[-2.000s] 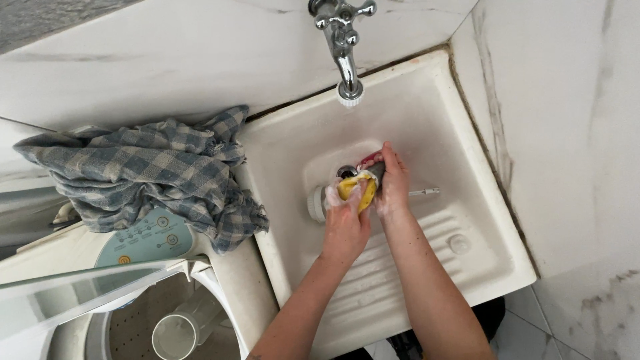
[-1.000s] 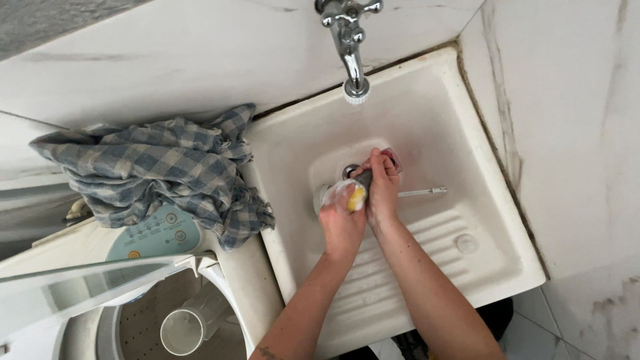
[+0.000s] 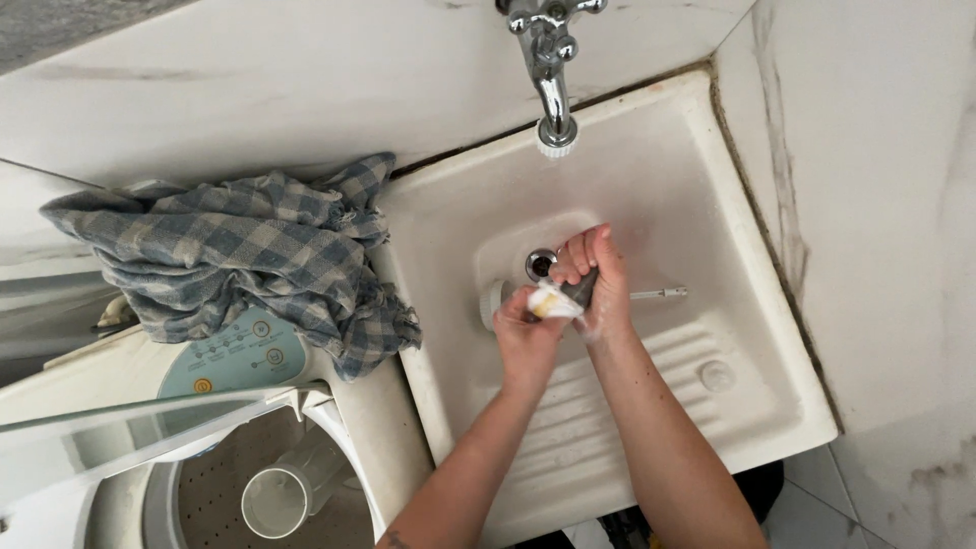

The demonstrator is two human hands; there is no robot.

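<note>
Both hands work over the white laundry sink (image 3: 633,206), just below the drain (image 3: 540,264). My right hand (image 3: 602,278) is closed around a dark grey object (image 3: 581,290) whose full shape is hidden. My left hand (image 3: 526,328) presses a soapy yellow-and-white sponge (image 3: 550,302) against that object; the sponge is blurred. A white round ribbed part (image 3: 494,305) lies in the basin beside my left hand. To the right of my right hand, a thin whitish rod (image 3: 659,293) lies in the sink, its near end hidden.
A chrome tap (image 3: 555,99) with a white ribbed nozzle reaches over the basin. On the left, a blue-grey checked cloth (image 3: 252,244) lies over the washing machine's control panel (image 3: 236,347). The machine's lid is raised, showing the drum (image 3: 206,488) and a clear cylinder (image 3: 276,503) inside.
My hands have shifted around the dark object, and more of the drain shows now. Less yellow of the sponge is visible than two seconds ago.
</note>
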